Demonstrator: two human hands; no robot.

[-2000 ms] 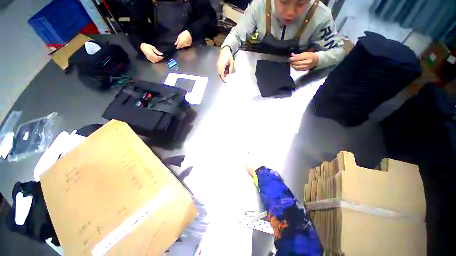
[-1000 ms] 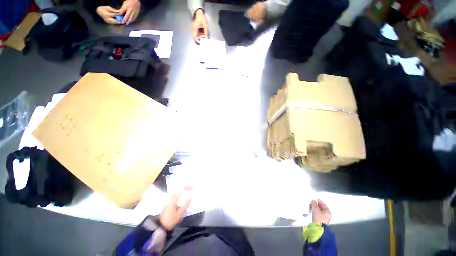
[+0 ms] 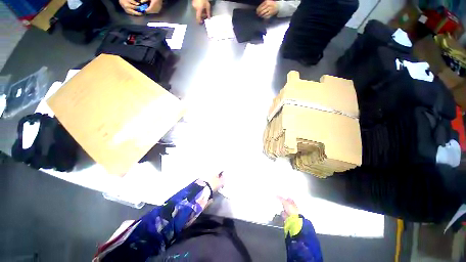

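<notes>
My left hand (image 3: 216,182) is at the table's near edge, partly lost in strong white glare. My right hand (image 3: 288,205) is to its right, with its fingers pointing forward into the glare. White paper seems to lie between and ahead of the hands, but glare hides its edges. I cannot tell whether either hand holds any. A large kraft envelope (image 3: 115,110) lies flat to the left. A strapped bundle of die-cut cardboard (image 3: 324,112) stands to the right.
Black bag (image 3: 135,46) behind the envelope; black bundle (image 3: 43,143) and clear plastic bag (image 3: 26,92) at left. Black bundles with white slips (image 3: 396,87) at right, beside a tall black stack (image 3: 317,30). Across the table, one co-worker's hands (image 3: 140,6) and another's beside a black piece (image 3: 249,25).
My left hand has moved right and forward; my right hand has moved left, so they are closer together. The co-worker's white paper now lies flat beside the black piece. The view has shifted slightly.
</notes>
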